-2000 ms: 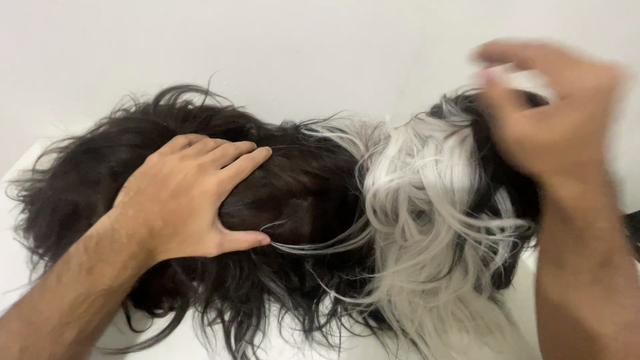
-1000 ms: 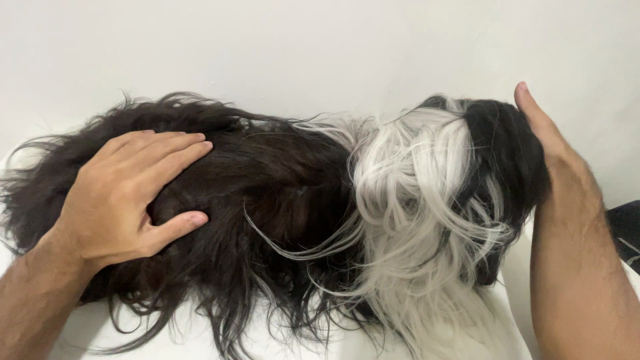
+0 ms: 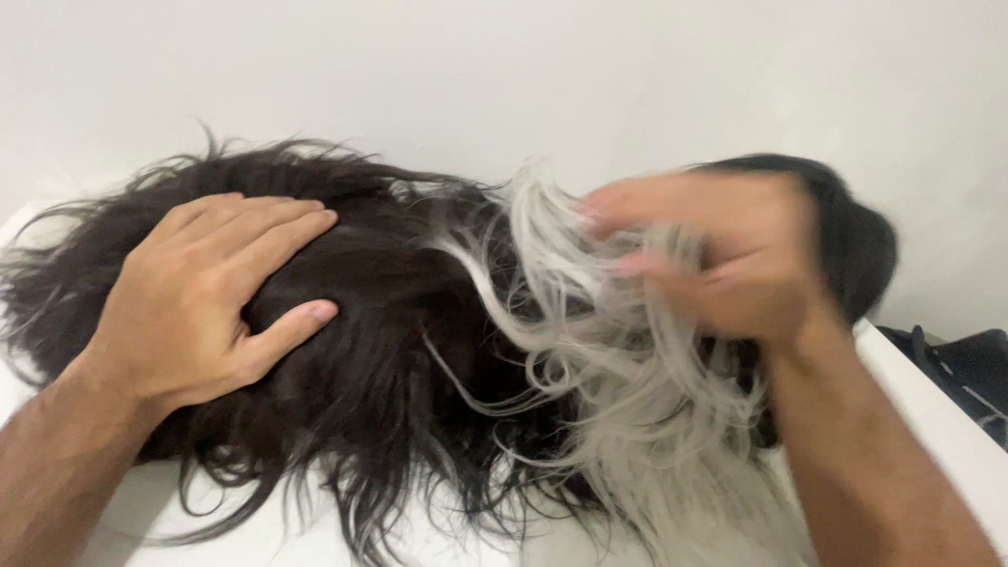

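Observation:
Long dark brown hair, seemingly a wig [image 3: 370, 299], lies spread across a white surface on the left and middle. My left hand [image 3: 205, 291] rests flat on it, thumb apart from the fingers, gripping nothing. To its right is wavy silver-white hair [image 3: 622, 378], which hangs toward the near edge. My right hand [image 3: 717, 252], blurred, is over the top of the white hair, with fingertips and thumb at its strands; whether they pinch any cannot be told. Black hair [image 3: 858, 236] shows behind and to the right of that hand. What lies under the hair is hidden.
The white tabletop [image 3: 937, 409] shows at the right and along the near side. A pale wall [image 3: 472, 79] rises behind the hair. A dark fabric item [image 3: 961, 370] lies beyond the table's right edge.
My right hand has moved left from the outer side of the black hair to the white hair. The white hair's top strands are now shifted and lifted. My left hand stays on the dark hair.

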